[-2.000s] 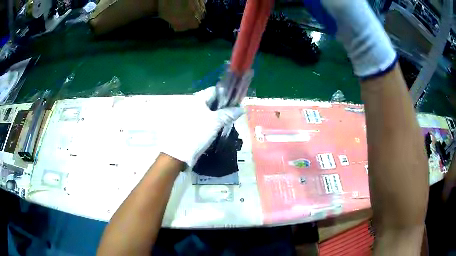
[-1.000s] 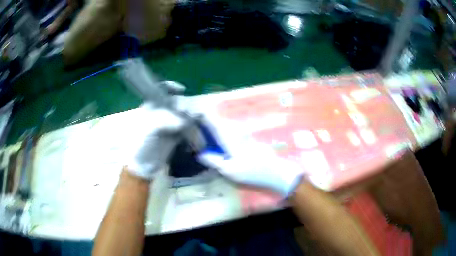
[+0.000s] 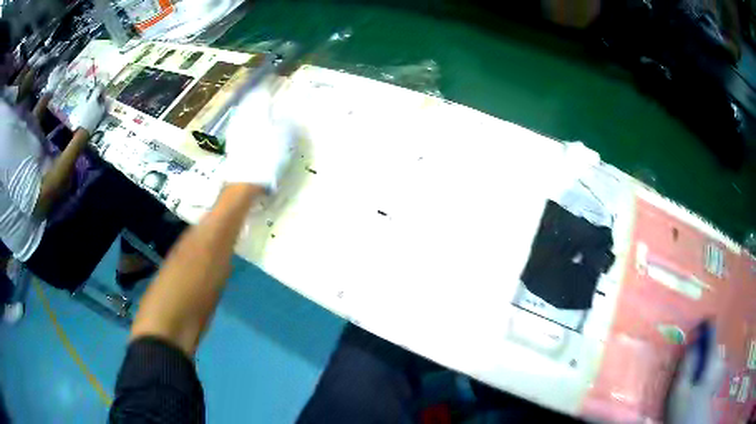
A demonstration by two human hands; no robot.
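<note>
My left hand (image 3: 261, 141), in a white glove and blurred, is at the left part of the bench, over a long grey metal piece (image 3: 236, 103). The fingers cover part of the piece, so I cannot tell whether they grip it. My right hand (image 3: 695, 385), in a white and blue glove, is blurred and cut off at the lower right edge, over the pink-red sheet. What it holds cannot be told. A crumpled black cloth (image 3: 568, 255) lies on a pale pad (image 3: 551, 313) right of centre.
The bench is covered with white (image 3: 431, 224) and pink-red (image 3: 638, 356) printed sheets. A green surface (image 3: 514, 74) runs behind it, with dark items at the upper right. Another person (image 3: 41, 178) in a white top works at the far left. Dark flat panels (image 3: 155, 90) lie there.
The view has swung left. My hands, together over the cloth a second ago, are now far apart, the left at the bench's left part. The red bundle seen earlier is out of view.
</note>
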